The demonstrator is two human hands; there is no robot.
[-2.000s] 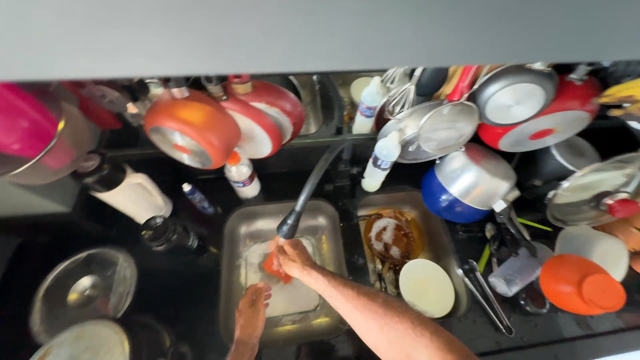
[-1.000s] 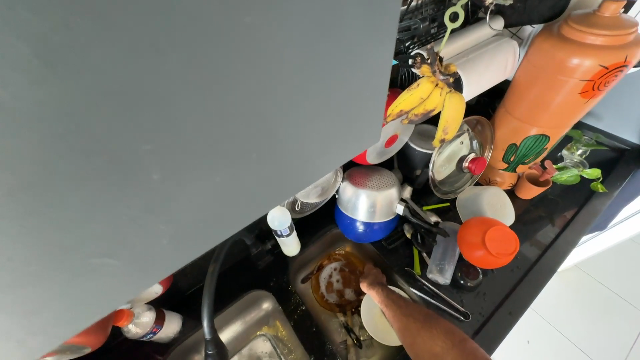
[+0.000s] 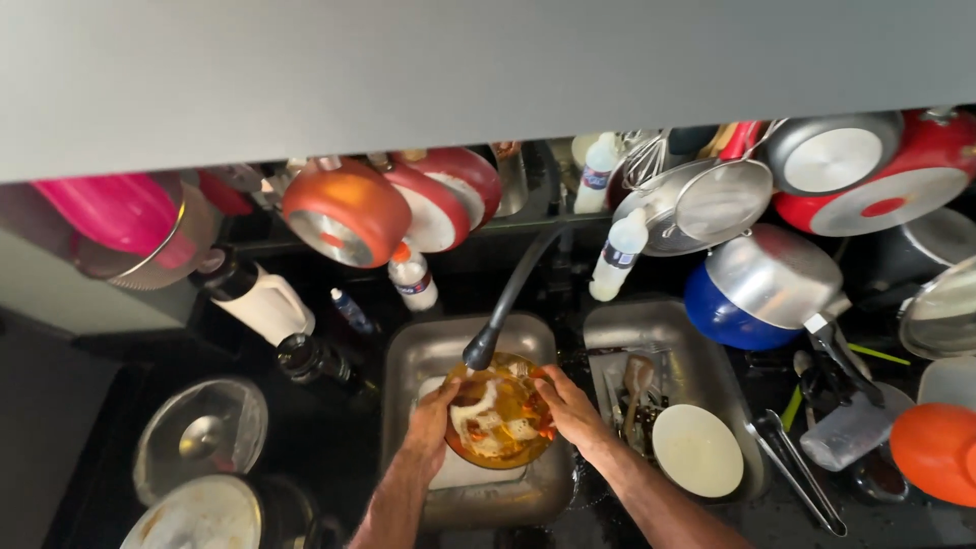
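An amber glass bowl (image 3: 499, 415) with foamy suds and orange bits in it is held over the left steel sink (image 3: 488, 507), under the spout of a black faucet (image 3: 507, 305). My left hand (image 3: 433, 421) grips its left rim and my right hand (image 3: 570, 406) its right rim. Beneath the bowl a white board or tray (image 3: 473, 474) lies in the sink. In the right sink (image 3: 640, 316) are a white bowl (image 3: 698, 450), a wooden spoon (image 3: 637, 381) and other utensils.
Metal tongs (image 3: 797, 473), an orange bowl (image 3: 934, 450) and a metal pot (image 3: 778, 274) over a blue one (image 3: 736, 313) stand right of the sinks. Left are a glass lid (image 3: 202, 435) and a white thermos jug (image 3: 267, 305). Plastic bottles (image 3: 412, 278) stand behind; a grey cabinet edge (image 3: 488, 145) overhangs.
The amber bowl was in the right sink with my right hand at it; it is now over the left sink in both hands. The view has swung back left.
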